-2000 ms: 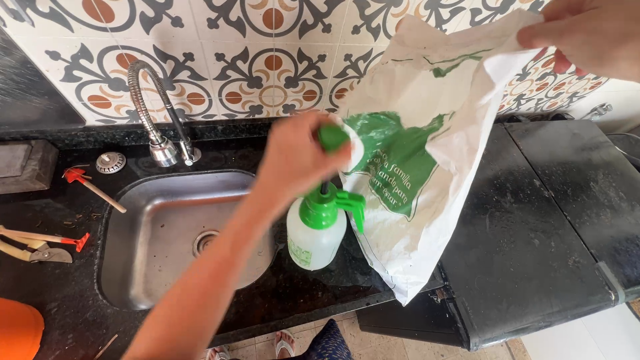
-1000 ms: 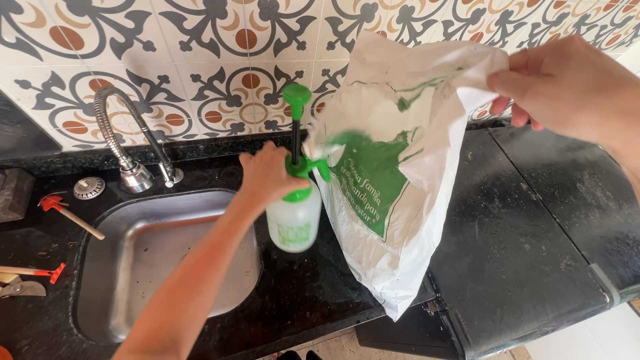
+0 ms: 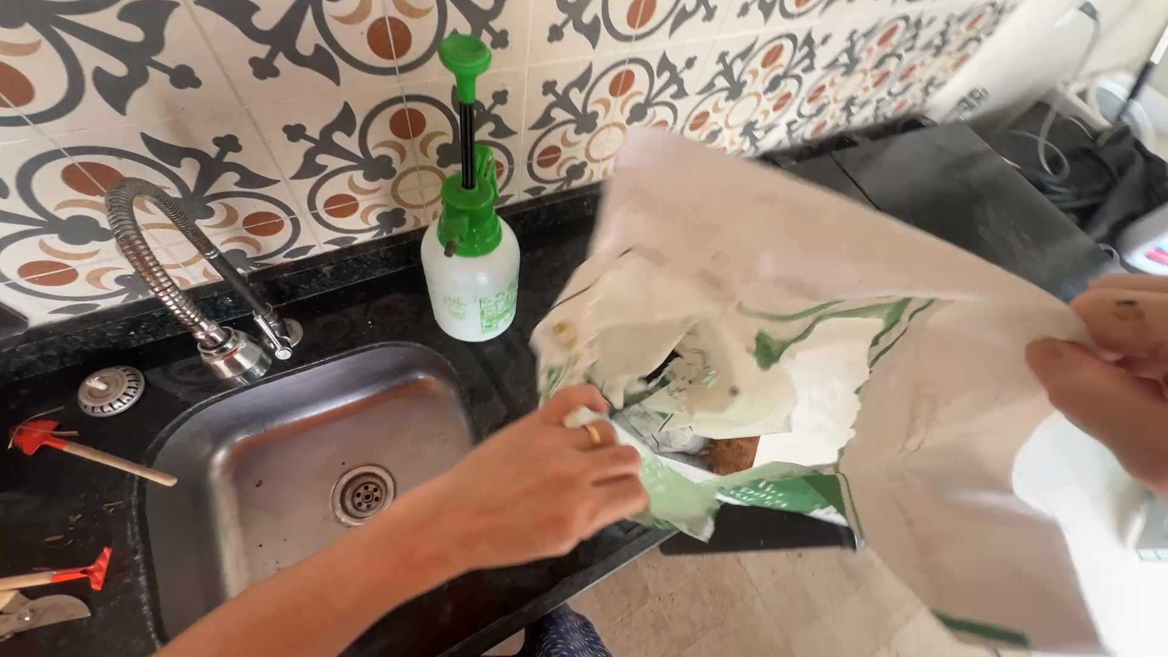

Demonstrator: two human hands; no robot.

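Note:
A white plastic bag with green print [image 3: 949,411] is stretched between my two hands, its torn opening turned toward me. My left hand [image 3: 566,474], with a ring on one finger, grips the near left edge of the bag. At the right edge of the view my right hand [image 3: 1113,374] pinches the bag's other side. Through the opening, crumpled pale material and something brown [image 3: 733,454] show; I cannot tell what they are. A pump spray bottle [image 3: 470,265], translucent white with a green head, stands upright on the counter by the tiled wall, touched by neither hand.
A steel sink [image 3: 301,456] with a spring-neck faucet [image 3: 164,265] lies left of the bag. A sink strainer [image 3: 111,391], small red-headed tools [image 3: 91,452] and pruning shears [image 3: 41,613] rest on the black counter [image 3: 538,557]. A dark flat cover [image 3: 976,201] extends behind the bag.
My left hand has let go of the spray bottle and taken hold of the bag's edge. The bottle stands farther back, near the wall. The bag is now spread, with its inside showing.

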